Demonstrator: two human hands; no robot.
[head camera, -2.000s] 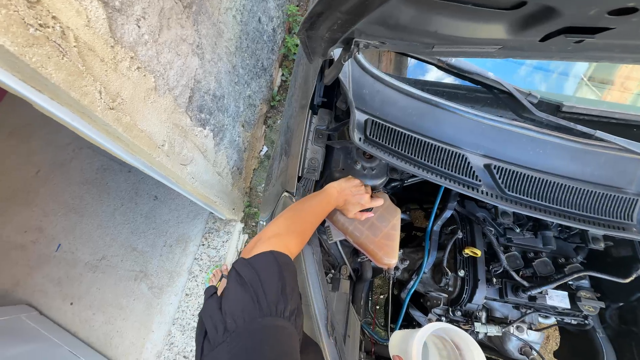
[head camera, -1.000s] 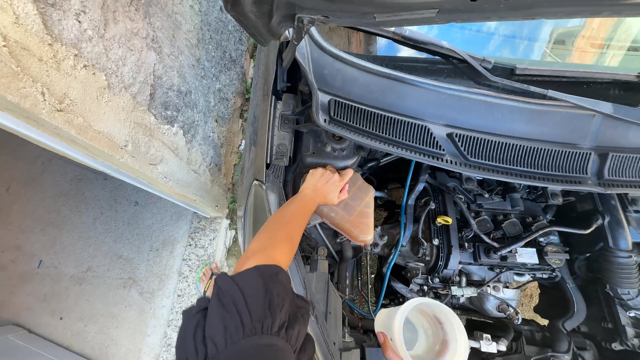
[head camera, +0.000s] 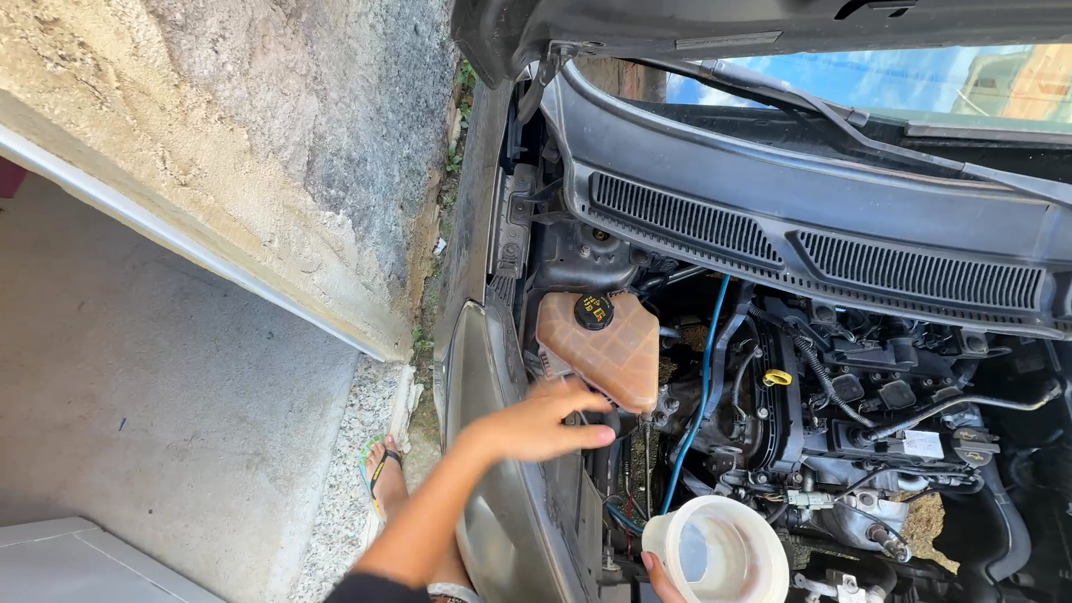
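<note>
A brownish plastic coolant expansion tank (head camera: 615, 356) sits at the left side of the engine bay, its black cap (head camera: 594, 311) seated on top. Just below the tank hovers my left hand (head camera: 544, 421), fingers spread and slightly blurred, with nothing in it. At the bottom edge, my right hand (head camera: 660, 578) shows only some fingers, which grip the side of a white translucent plastic tub (head camera: 718, 553). Clear liquid appears to lie in the tub; the rest of that hand is out of frame.
The car engine (head camera: 871, 419) has a yellow dipstick handle (head camera: 777, 378) and a blue hose (head camera: 702, 402) beside it. A vented cowl panel (head camera: 754, 193) runs below the windshield, under the raised hood (head camera: 712, 29). A rough wall (head camera: 276, 151) stands close to the fender (head camera: 486, 452).
My left hand has come off the top of the tank and moved down, uncovering the black cap. The tub is still held low in the view.
</note>
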